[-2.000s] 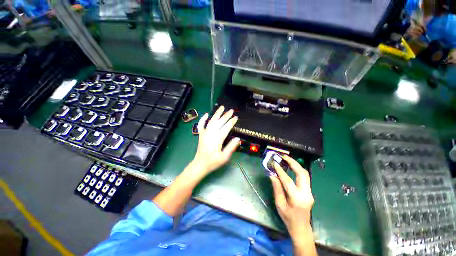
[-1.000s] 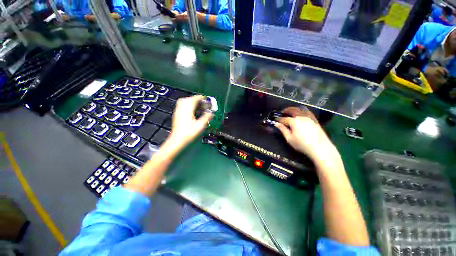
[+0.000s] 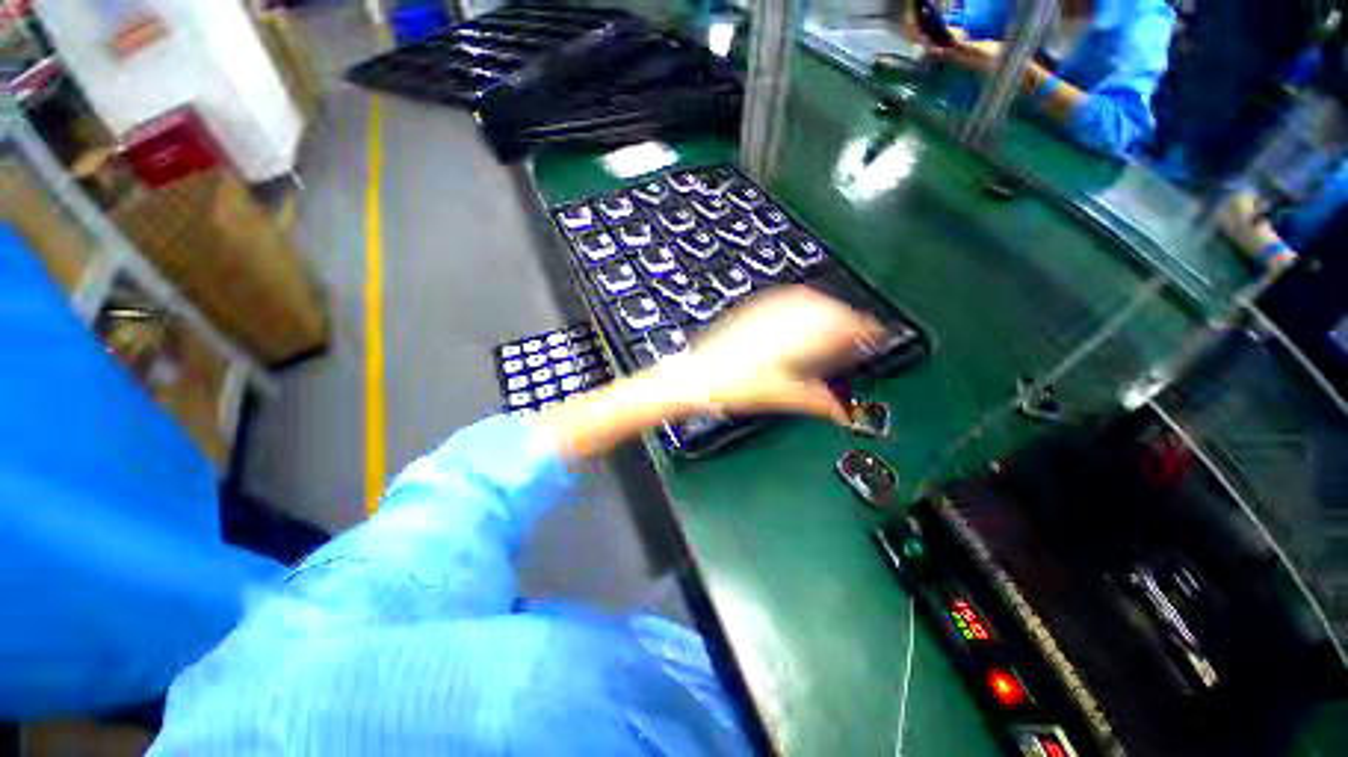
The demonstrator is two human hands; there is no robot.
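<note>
My left hand (image 3: 784, 352), motion-blurred, is over the near right part of the black blister tray (image 3: 887, 318), fingers pointing right. Whether it holds anything cannot be told. The tray's far and left pockets hold several silvery-rimmed cases (image 3: 683, 219). Single cases lie on the green bench: one (image 3: 868, 419) just beside my thumb, one (image 3: 866, 475) by the black machine's corner. A small dark unit (image 3: 1038, 398) lies behind the machine (image 3: 1020, 592). The metallic fixture nest (image 3: 1175, 609) is on its top. My right hand is not in view.
A small black tray with pale squares (image 3: 547, 367) is at the bench's left edge. A thin pale cord (image 3: 906, 666) runs before the machine. Stacked black trays (image 3: 606, 89) are at the far left end. People in blue are across the bench. The floor has a yellow line (image 3: 374, 296).
The view has swung left. My left hand, which held a case near the machine's left corner, is now over the tray. My right hand has left the picture; it was at the fixture nest.
</note>
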